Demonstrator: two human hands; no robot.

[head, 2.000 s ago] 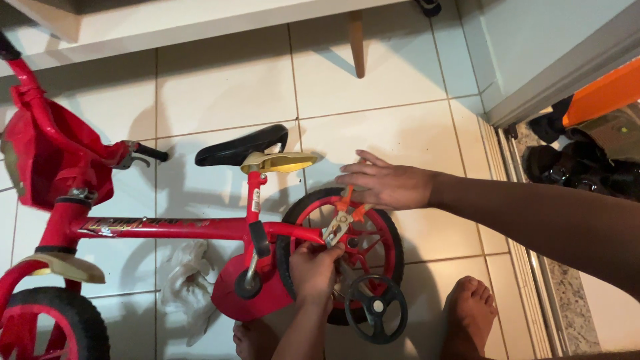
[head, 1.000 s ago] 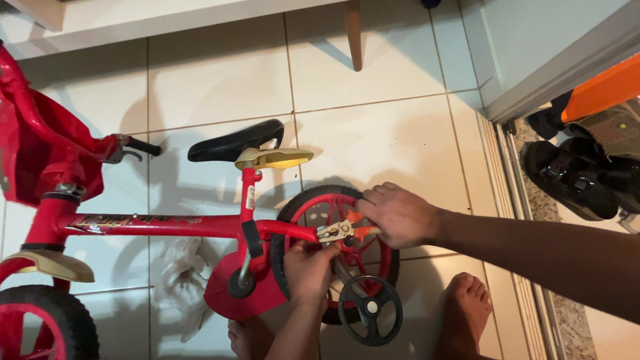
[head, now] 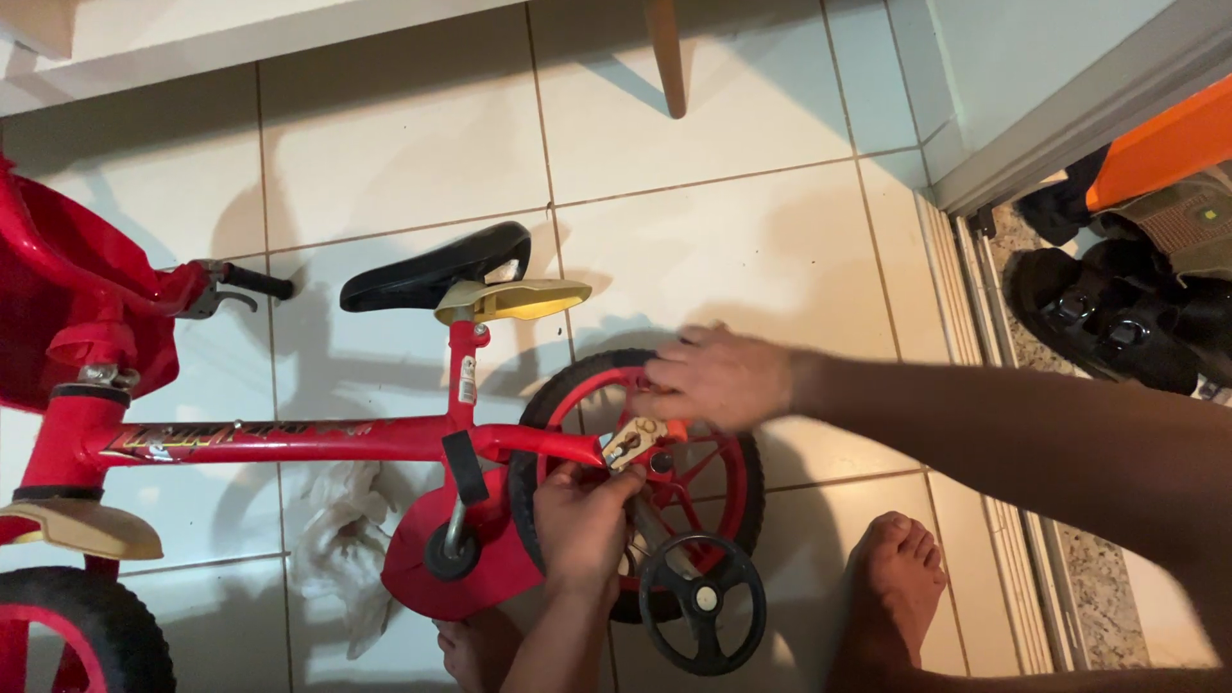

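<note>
A red child's bicycle (head: pixel 289 441) lies across the view, with a black saddle (head: pixel 433 269) and a training wheel (head: pixel 704 602) beside its rear wheel (head: pixel 741 481). At the rear axle, pliers (head: pixel 635 441) with orange handles have their jaws at the end of the frame tube. My right hand (head: pixel 717 377) is on the orange handles, its fingers blurred and partly hiding them. Just below the jaws, my left hand (head: pixel 587 515) pinches near the axle and frame end; what its fingertips hold is hidden.
A crumpled whitish cloth (head: pixel 342 553) lies on the tiled floor under the frame. My bare feet (head: pixel 895 587) are near the rear wheel. Black shoes (head: pixel 1107 313) sit past the sliding-door track (head: pixel 1011 462). A wooden leg (head: pixel 666 58) stands at the top.
The pliers have turned from nearly level to slanted at the axle, and my right hand has shifted with their handles. My left hand remains by the jaws.
</note>
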